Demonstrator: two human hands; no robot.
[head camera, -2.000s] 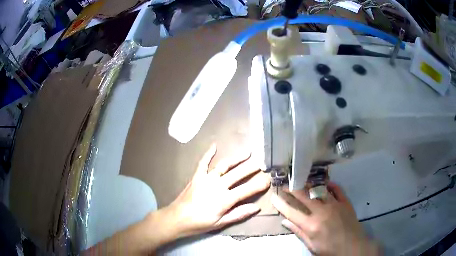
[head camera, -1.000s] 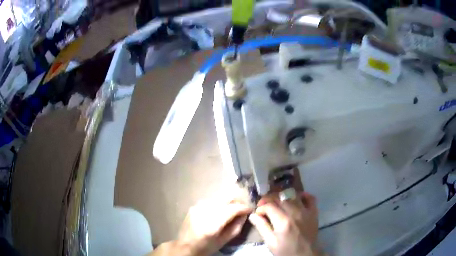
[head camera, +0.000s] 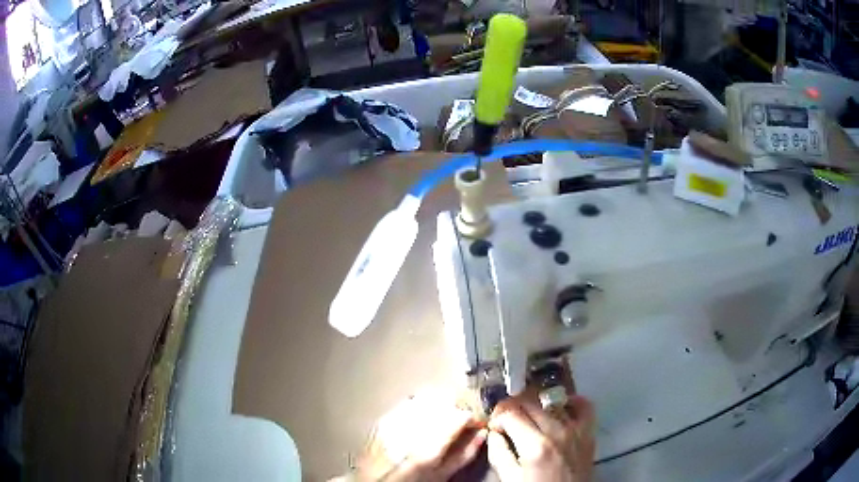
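A large brown garment panel (head camera: 325, 282) lies flat on the machine table, with a curved cut-out at its lower left. The white sewing machine (head camera: 650, 273) stands over its right side. The presser foot and needle area (head camera: 490, 391) is just above my fingertips. My left hand (head camera: 419, 442) is at the picture's lower edge, its fingertips pinched on the brown cloth at the needle. My right hand (head camera: 544, 438) is beside it, fingers closed on the cloth under the machine head. The fingers hide the cloth edge they hold. Both hands are cut off below.
A stack of cut panels (head camera: 94, 348) lies at the left, beside a plastic-wrapped edge strip (head camera: 179, 339). A glowing white lamp (head camera: 375, 273) hangs over the panel. A green-handled tool (head camera: 499, 71) stands in the cream post (head camera: 473, 207). Tied bundles (head camera: 584, 118) lie in the bin behind.
My left hand has gone from lying spread on the panel to pinching cloth at the needle. My right hand has drawn in beside it. The camera view has tilted up, showing more background.
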